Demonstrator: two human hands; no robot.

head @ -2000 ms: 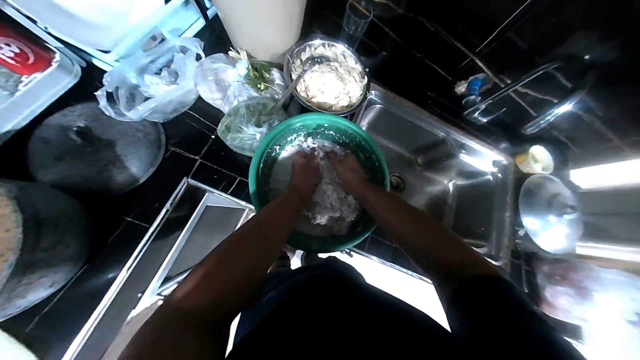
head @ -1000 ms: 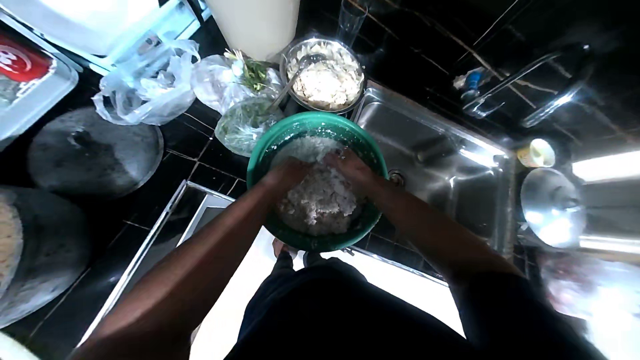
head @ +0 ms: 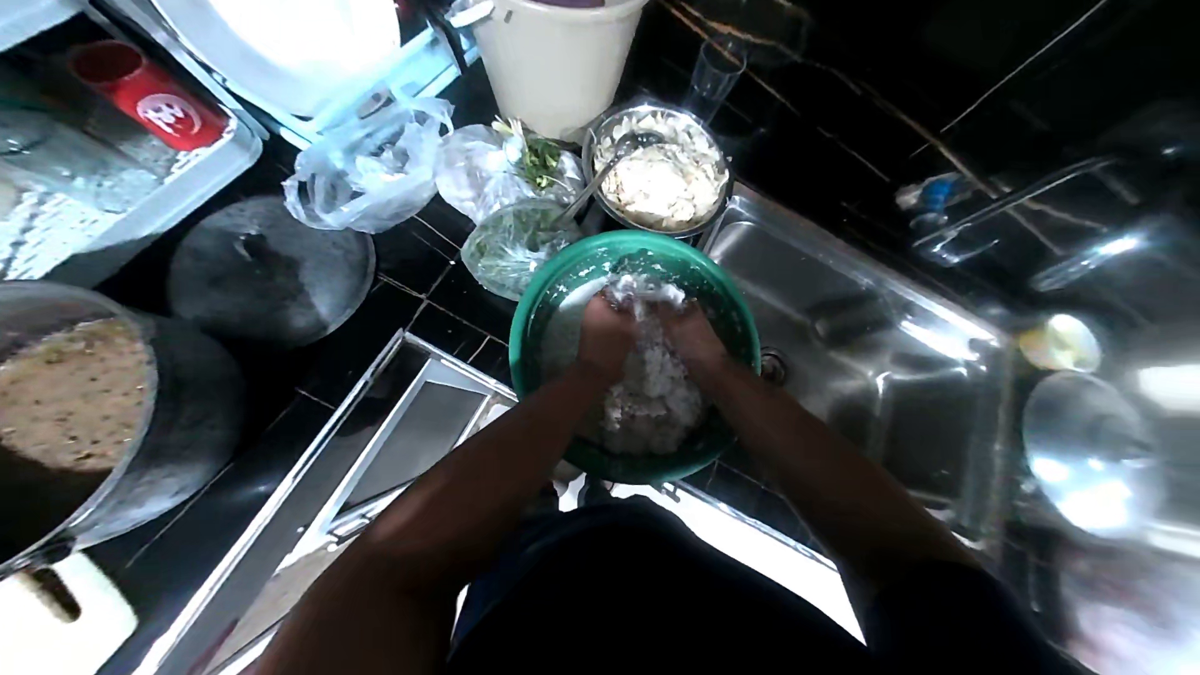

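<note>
A green plastic basin (head: 534, 319) stands at the near left edge of the sink, holding a wet, white, crumbly mass (head: 656, 394). My left hand (head: 607, 328) is inside it on the left, my right hand (head: 689, 328) on the right, both sunk in the white mass near the far side. Some white stuff lies between and over the fingers, which are mostly hidden, so their grip cannot be told. Just beyond the rim sits a metal bowl (head: 722, 192) of pale pieces with a metal spoon (head: 600, 178) in it.
A steel sink (head: 844, 319) lies right. Left are plastic bags (head: 370, 173), a bag of greens (head: 516, 248), a round metal lid (head: 272, 272) and a large pot (head: 192, 422) of brownish food. Beyond stand a cream bucket (head: 558, 70) and a clear glass (head: 717, 70). A metal bowl (head: 1087, 450) is far right.
Both hands stay inside the basin and have shifted a little within it. White stuff now shows heaped at the fingers, where one second ago it lay more around them.
</note>
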